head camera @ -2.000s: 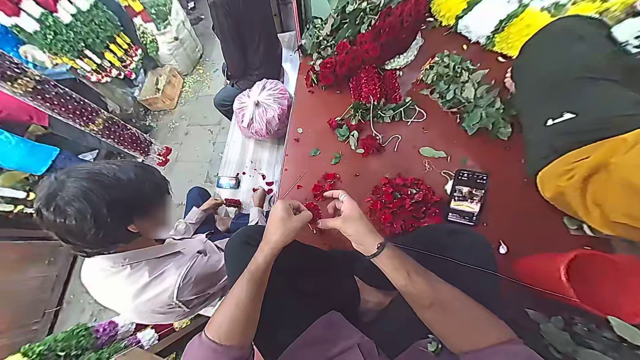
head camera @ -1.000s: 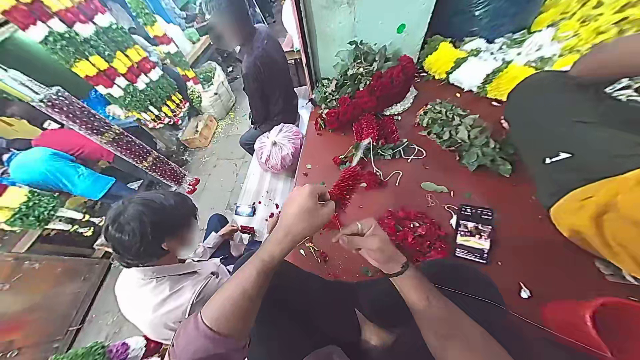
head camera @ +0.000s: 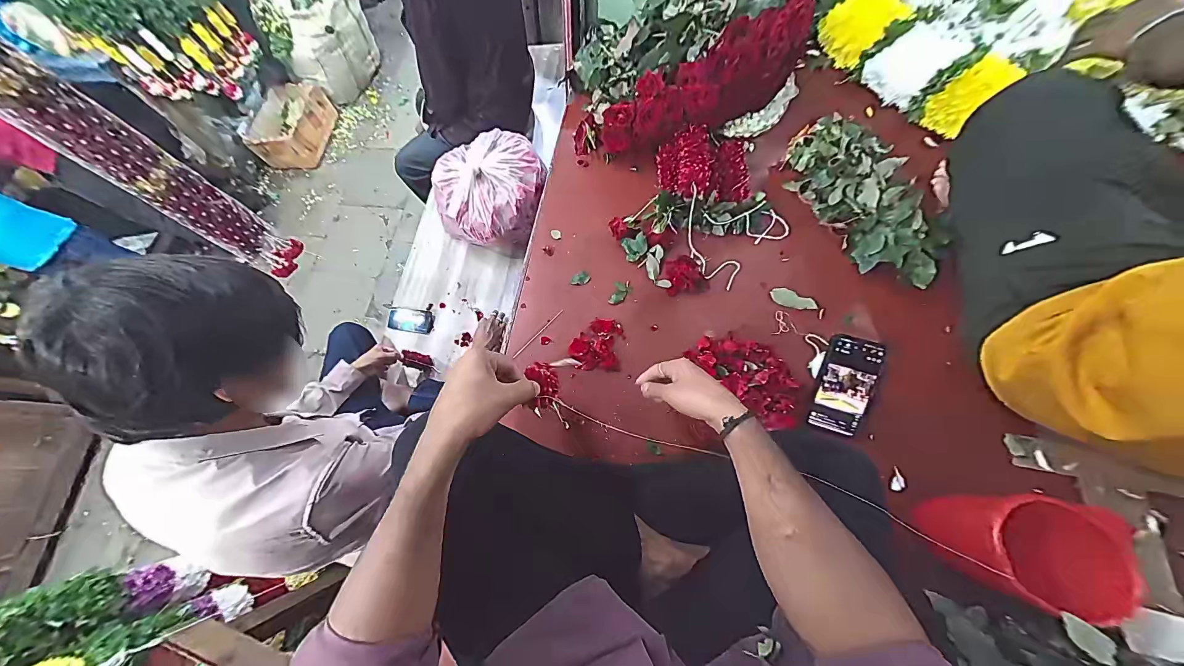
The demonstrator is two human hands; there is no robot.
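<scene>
My left hand point(head camera: 483, 387) pinches a short strand of red flowers point(head camera: 544, 381) over the near edge of the red table point(head camera: 592, 250). A thin thread point(head camera: 638, 435) runs from that strand under my right forearm toward the red container. My right hand point(head camera: 686, 388) hovers just left of a heap of red petals point(head camera: 751, 379), its fingers curled together; whether it holds anything is too small to tell. A smaller cluster of red blossoms point(head camera: 595, 345) lies between the hands. Finished-looking red garlands point(head camera: 701, 165) with white string ends lie farther back.
A phone point(head camera: 845, 385) lies right of the petals, and a red plastic container point(head camera: 1036, 555) stands at lower right. Green leaves point(head camera: 865, 199) and red roses point(head camera: 712, 79) are farther back. One person point(head camera: 240, 444) sits close on the left; another in dark clothing point(head camera: 1064, 222) is at right.
A second ago my hands were close together at the red flower strand; now my right hand is apart from it, beside the petal heap. The view has shifted.
</scene>
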